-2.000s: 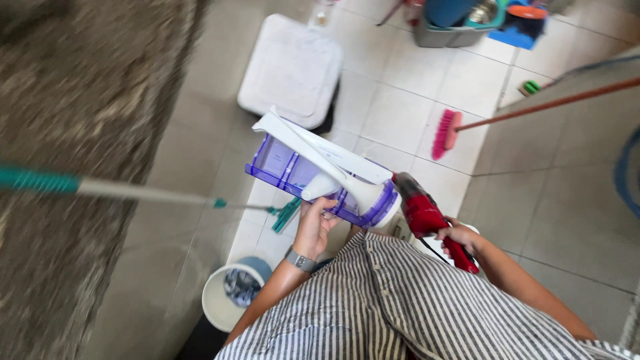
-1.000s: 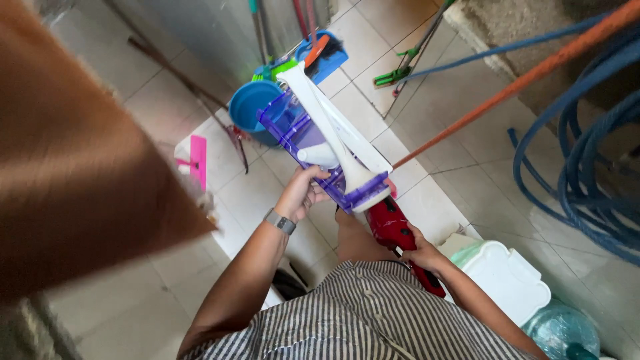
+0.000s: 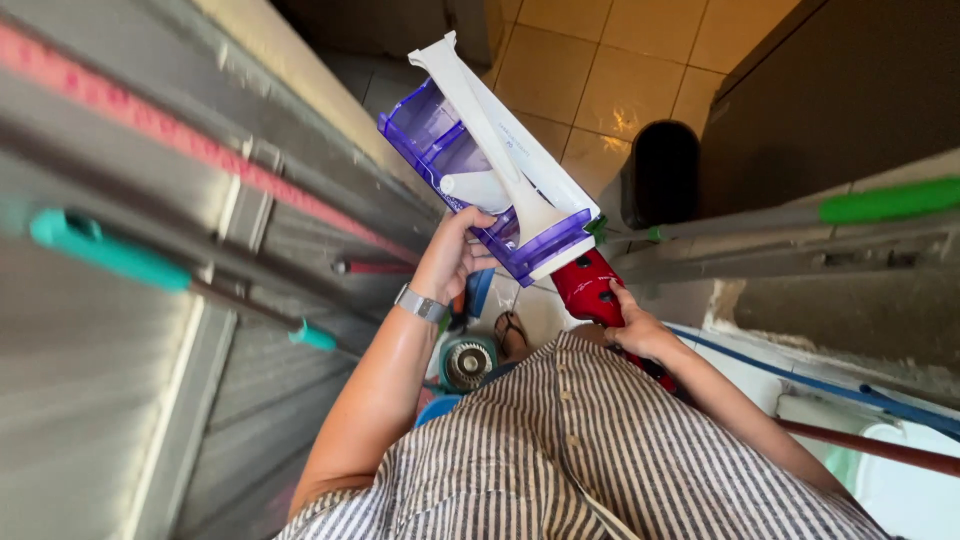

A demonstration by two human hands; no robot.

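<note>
My left hand (image 3: 461, 255), with a watch on its wrist, grips the near edge of a translucent purple and white plastic drawer (image 3: 525, 255), which seems to be a washing machine's detergent drawer. A long white plastic piece (image 3: 484, 124) and a smaller white part (image 3: 476, 191) lie in or across it. My right hand (image 3: 637, 326) is closed around a red handheld appliance (image 3: 589, 285) with black parts, its kind not certain. The appliance's upper end meets or passes behind the drawer's lower right corner; whether they touch cannot be told.
Handles with teal grips (image 3: 112, 251) and a red-pink pole (image 3: 180, 150) stand close on the left. A green-gripped handle (image 3: 889, 201) reaches in from the right. A black bin (image 3: 661, 176) stands on the tiled floor. Below are a teal container (image 3: 466, 361) and blue hose (image 3: 810, 379).
The view has swung and moved to another part of the room, with orange-lit floor tiles ahead. Both hands keep hold of the drawer and the red appliance.
</note>
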